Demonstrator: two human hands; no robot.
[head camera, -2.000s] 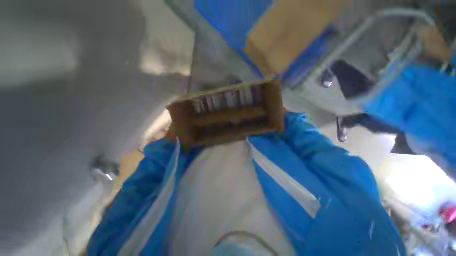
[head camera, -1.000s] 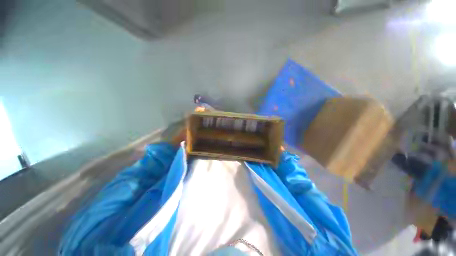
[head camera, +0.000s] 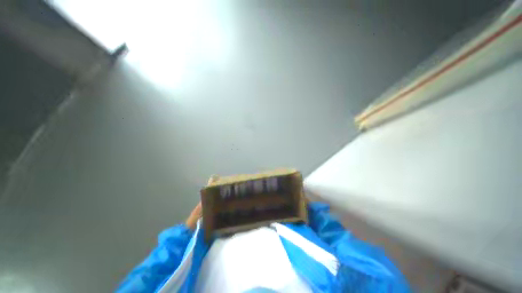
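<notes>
An open brown cardboard carton (head camera: 208, 213) is held level against my chest at the lower middle. An inner divider runs along it, and a row of thin, pale upright pieces (head camera: 250, 187) stands in the far compartment. The near compartment looks dark. My left hand is hidden behind the carton's right side; only the blue sleeve shows there. My right hand (head camera: 195, 216) is blurred and partly hidden at the carton's left side, gripping it.
Grey floor (head camera: 246, 131) lies ahead, with a bright patch of light at the upper left. A pale wall (head camera: 435, 154) with a cream and red edge strip (head camera: 435, 75) stands close on the right. A dark edge or wall runs along the far left.
The blue sheet, the large carton and the other person have gone out of view. The floor and the pale wall have come in. The carton stays held and sits lower in the picture.
</notes>
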